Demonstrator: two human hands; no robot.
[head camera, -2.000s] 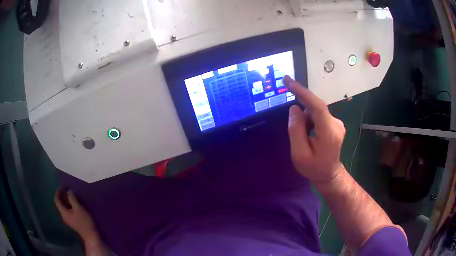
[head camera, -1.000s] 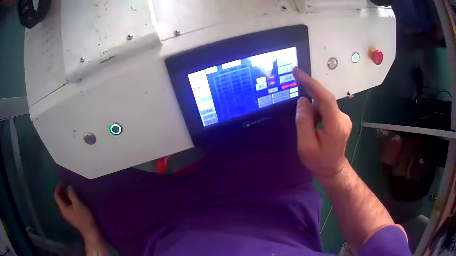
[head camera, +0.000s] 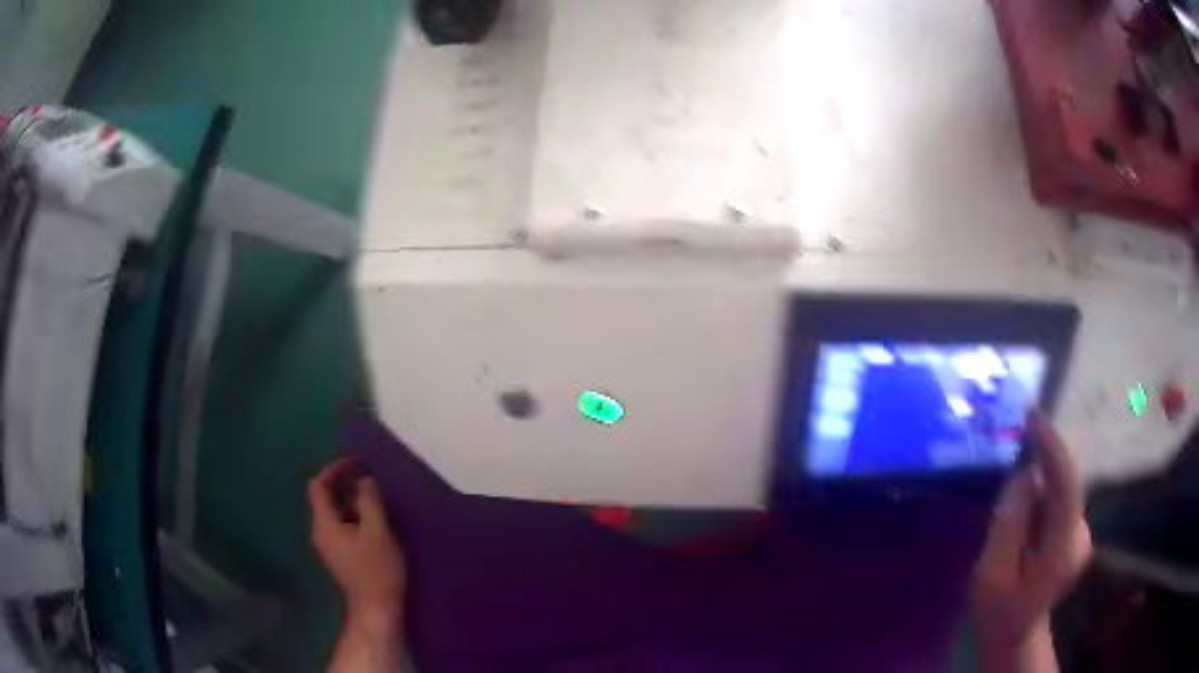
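Observation:
The touch screen (head camera: 920, 410) shows a blurred blue and white page in its black frame, set in the white machine front panel (head camera: 684, 342). My right hand (head camera: 1039, 526) is at the screen's lower right, one finger raised over its right edge; blur hides whether it touches. My left hand (head camera: 358, 539) hangs empty at the left below the panel, fingers loosely curled. A green-lit push button (head camera: 601, 406) and a plain push button (head camera: 518, 402) sit left of the screen. Another green-lit button (head camera: 1137, 398) and the red emergency stop button (head camera: 1174, 401) are at the right.
A red fixture (head camera: 1118, 118) with small dark parts stands on the machine bed at the upper right. A black cable chain end (head camera: 456, 16) is at the top. A green-topped bench (head camera: 132, 434) stands at the left over the green floor (head camera: 283, 118).
The view has swung left, so the machine and both hands appear further right. The bench and the red fixture have come into view. The picture is more blurred. My right hand remains by the screen.

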